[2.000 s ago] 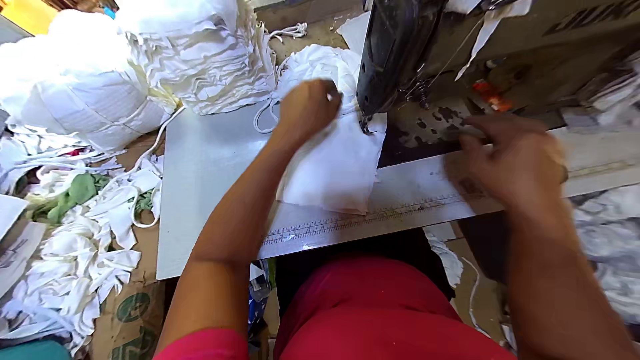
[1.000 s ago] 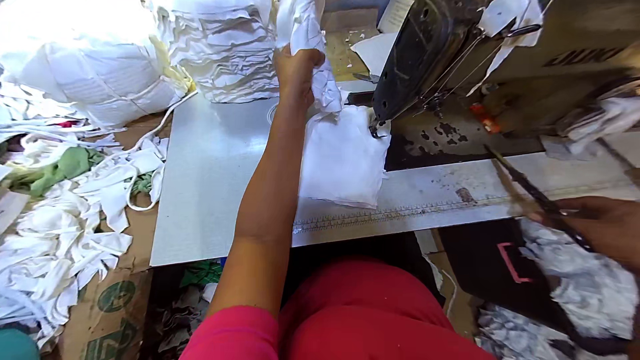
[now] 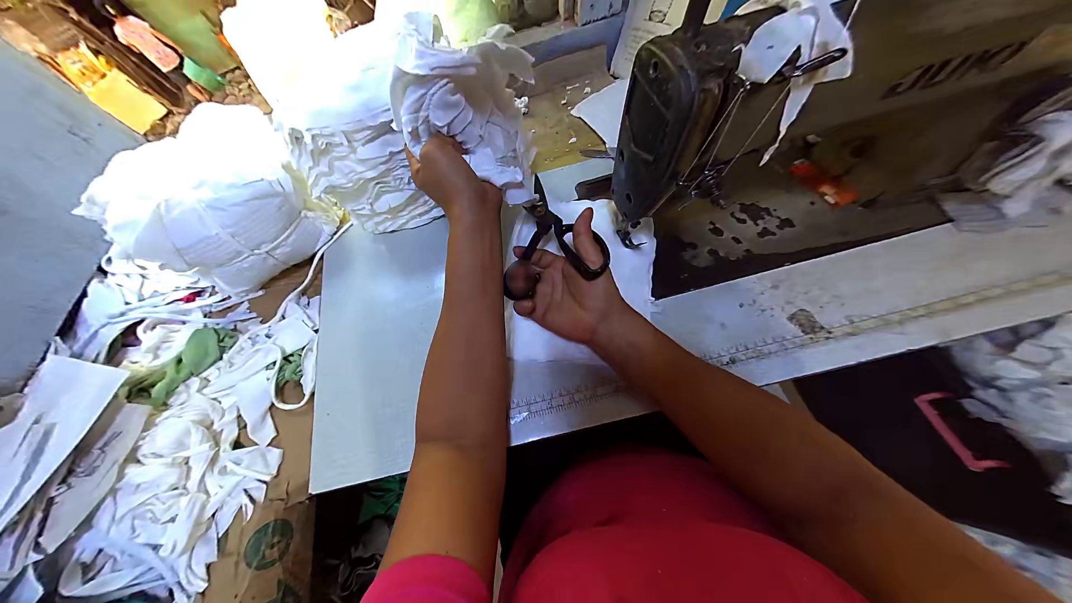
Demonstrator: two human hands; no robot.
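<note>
My left hand (image 3: 452,172) grips a bunch of gathered white cloth pieces (image 3: 461,100), raised beside a tall stack of folded white cloth (image 3: 360,167). My right hand (image 3: 574,289) holds black-handled scissors (image 3: 544,219), thumb through one loop; their blades point up and away, close to the lower edge of the bunch. Whether the blades touch the cloth cannot be told. Beneath the right hand a flat white cloth piece (image 3: 628,276) lies on the machine table, its far edge near the needle area of a Juki sewing machine (image 3: 670,117).
A tied white cloth bundle (image 3: 218,201) stands at the left, above a heap of white and green scraps (image 3: 184,435) on cardboard (image 3: 251,544). A printed ruler scale (image 3: 578,402) runs along the front of the grey table (image 3: 377,360). More white scraps (image 3: 1022,377) lie at the right.
My right hand has brought the scissors from the right side of the table to the bunch. My left hand, near the flat cloth two seconds ago, has since lifted the bunch.
</note>
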